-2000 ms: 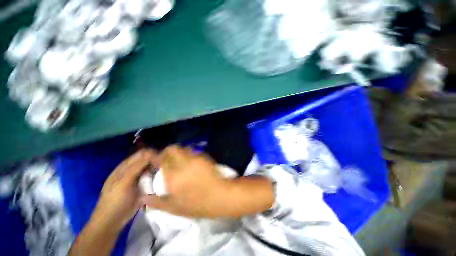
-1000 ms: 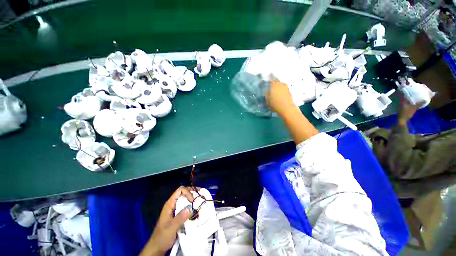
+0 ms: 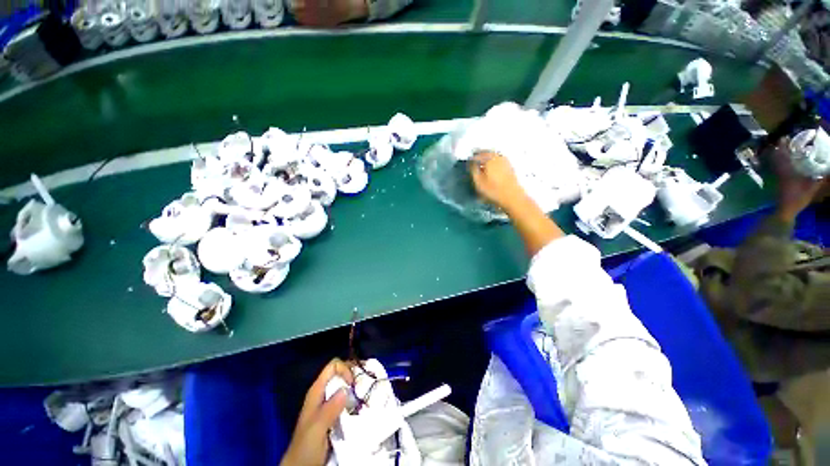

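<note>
My left hand holds a white camera housing over my lap. Thin dark and red wires stick up from its opening, and a white antenna stick points right. My right hand reaches across the bench to the clear plastic bag and the heap of white covers. Its fingers are at the left side of the heap, over the bag; whether they grip a piece cannot be told.
Ball-shaped white shells heap at the bench's middle left. Housings with antennas lie right of the bag, by a black box. One housing lies far left. Blue bins stand below. A co-worker's arm is at right.
Since the oldest frame, my hands have parted, and my right hand has moved out to the bag. In the last second it has stayed there, while the view has shifted slightly.
</note>
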